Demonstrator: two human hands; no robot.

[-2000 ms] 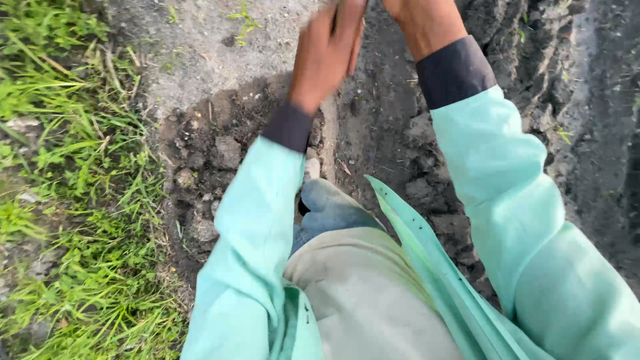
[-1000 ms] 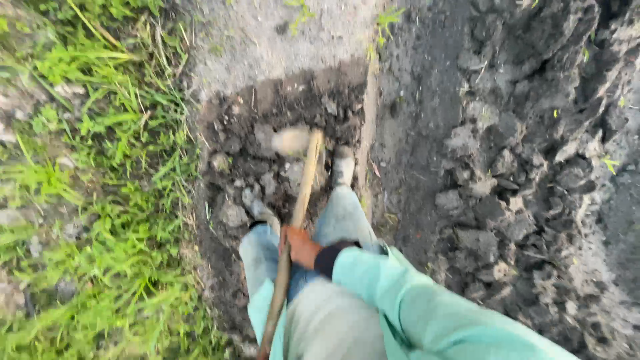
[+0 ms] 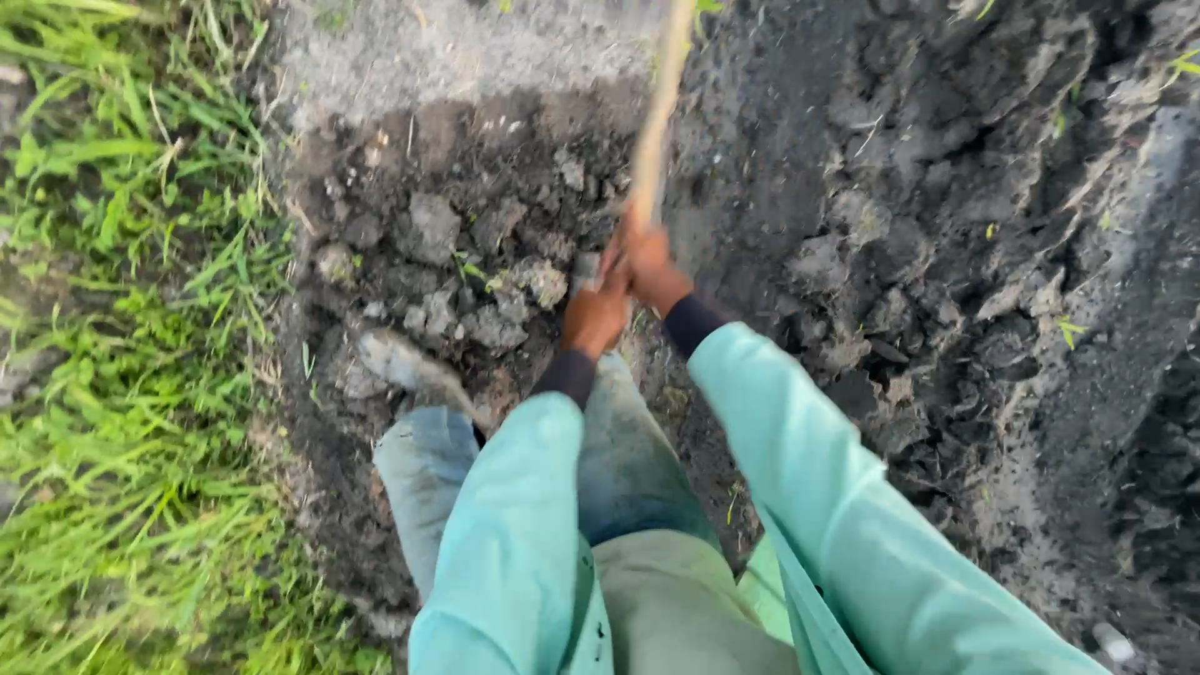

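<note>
A long wooden tool handle (image 3: 661, 112) runs from my hands up past the top edge of the head view, where its far end is out of sight. My left hand (image 3: 596, 314) grips it at the near end. Just above and to the right, close against it, my right hand (image 3: 654, 267) is also closed round the wood. Both hands are somewhat blurred. Below them lies broken dark soil (image 3: 487, 244) in clods, with a straight cut edge along firmer grey ground (image 3: 469, 47).
Green grass (image 3: 122, 375) grows along the left side. Rough, lumpy dark soil (image 3: 919, 281) covers the right. My muddy shoe (image 3: 412, 366) stands on the loose clods at left, and my other leg (image 3: 628, 450) is below my hands.
A second ago only one hand showed on the handle, which slanted down past my legs; now both hands hold it and it points up and away. Two seconds ago both hands were at the top edge.
</note>
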